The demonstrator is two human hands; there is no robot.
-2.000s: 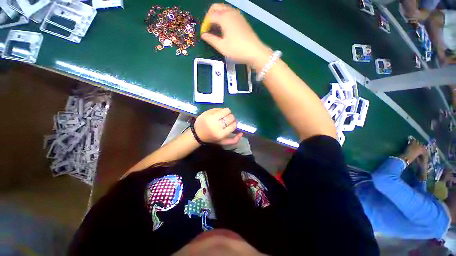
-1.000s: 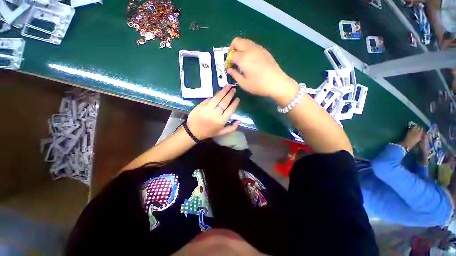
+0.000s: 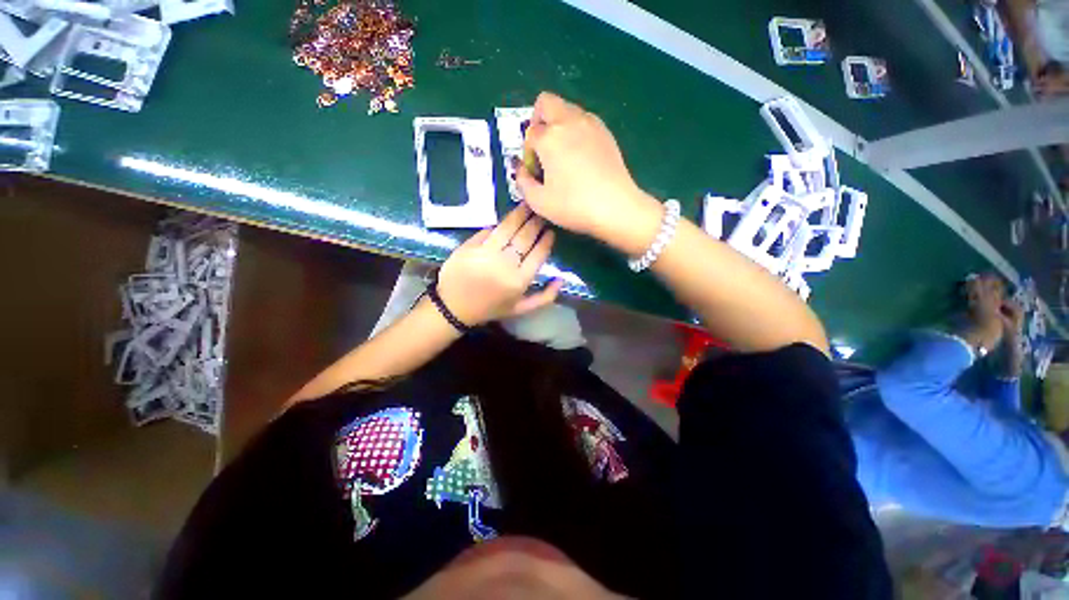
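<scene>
My right hand (image 3: pixel 577 170), with a yellow finger cot, is over a white housing (image 3: pixel 512 125) on the green bench and covers much of it. Its fingertips are together at the housing; whether they pinch a small part is hidden. My left hand (image 3: pixel 495 272) lies at the housing's near end, fingertips close to it or touching, fingers slightly apart. Another white housing (image 3: pixel 489 174) with a large window lies flat just to the left. A heap of tiny coppery parts (image 3: pixel 352 53) lies farther left, with a few loose bits (image 3: pixel 457 60) beside it.
White housings (image 3: pixel 114 61) lie at the far left, and a pile of white frames (image 3: pixel 776 225) at right. A carton below the bench holds many frames (image 3: pixel 176 322). A pale rail (image 3: pixel 703 68) crosses behind. Part-assembled units (image 3: pixel 799 41) lie beyond it. Another person's blue sleeve (image 3: pixel 926 375) is at right.
Over the two seconds, my right hand came from beside the coppery heap to the housing, and my left hand moved up to its near end. In the last second both hands shifted only slightly.
</scene>
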